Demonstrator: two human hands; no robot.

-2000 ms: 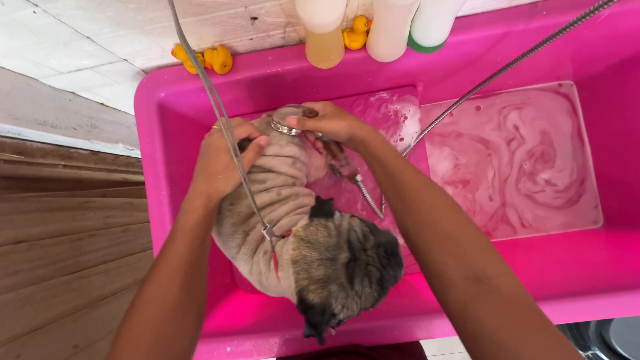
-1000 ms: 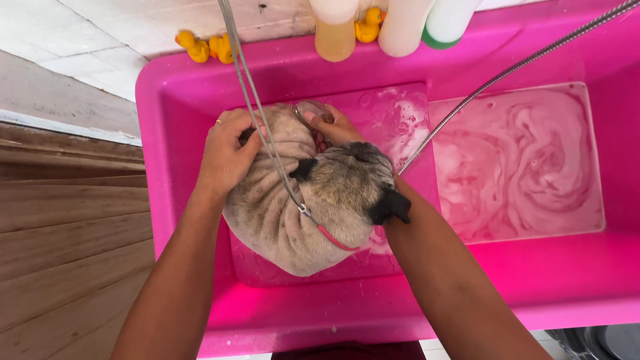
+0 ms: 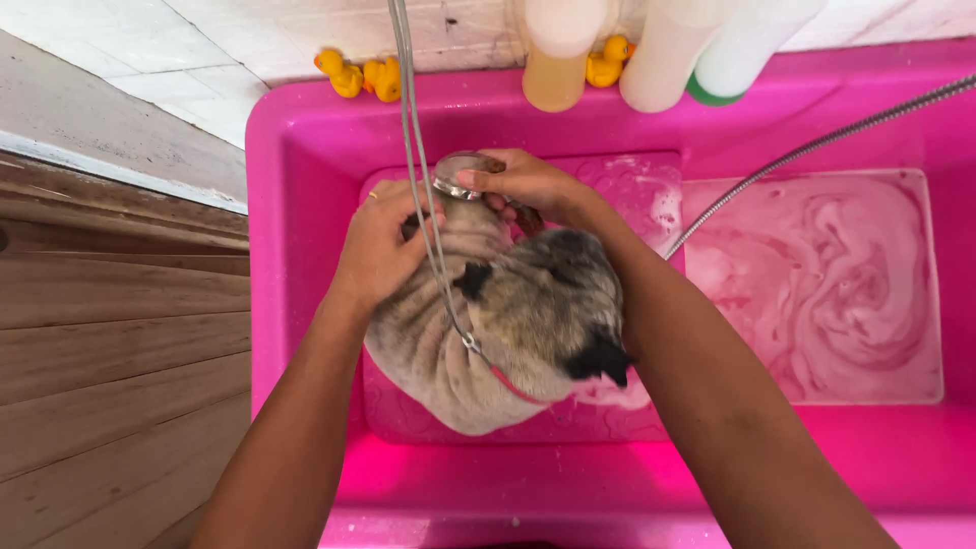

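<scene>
A wet, wrinkled pug (image 3: 450, 366) with black ears stands on the raised platform of a pink tub (image 3: 263, 305), its head turned toward my right forearm. A thin red collar (image 3: 515, 387) with a grey cord leash (image 3: 415, 145) lies around its neck. My left hand (image 3: 389, 236) rests on the dog's rump, fingers spread and partly curled. My right hand (image 3: 526, 183) grips a shower head (image 3: 457, 175) by its brown handle, close over the dog's rear. Whether water flows from it I cannot tell.
Yellow rubber ducks (image 3: 341, 74) and plastic bottles (image 3: 554, 69) line the tub's back rim. A metal shower hose (image 3: 808, 152) crosses the right side, above a lower basin of cloudy pink water (image 3: 831, 297). Wooden boards (image 3: 122, 343) stand at the left.
The dog's head has swung from near the front of the tub up toward my right forearm. My right hand stays near the dog's rear, where the shower head shows more plainly than one second ago.
</scene>
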